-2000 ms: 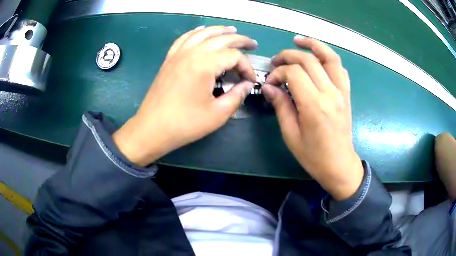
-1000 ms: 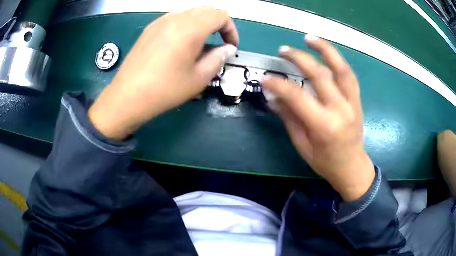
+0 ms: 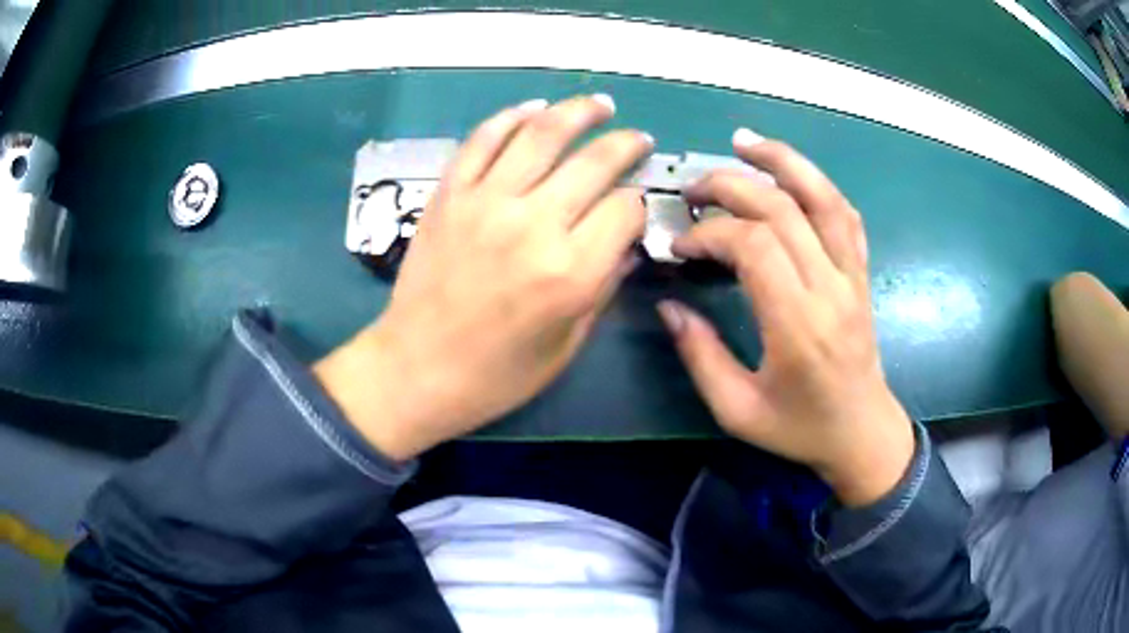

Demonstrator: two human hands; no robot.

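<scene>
A slotted silver metal bar (image 3: 415,158) lies on the dark-green tabletop in front of me, with rounded bays and dark parts along its lower edge. My left hand (image 3: 508,260) lies across its middle and hides that part; its thumb is hidden, so its grip cannot be told. A bright hexagon-like silver piece (image 3: 666,225) shows between my hands at the bar's lower edge. My right hand (image 3: 786,291) is at the bar's right part, fingers bent over it and thumb apart below. What lies under the fingertips is hidden.
A round metal disc (image 3: 194,195) lies at the left on the green tabletop (image 3: 570,383). A silver cylinder and bracket (image 3: 34,229) stand at the left edge. A long white strip (image 3: 495,43) runs behind. Another person's arm (image 3: 1090,340) is at the right edge.
My left hand has moved right and down over the bar's middle, uncovering its left end. My right thumb has moved down, away from the fingers. The view has shifted slightly.
</scene>
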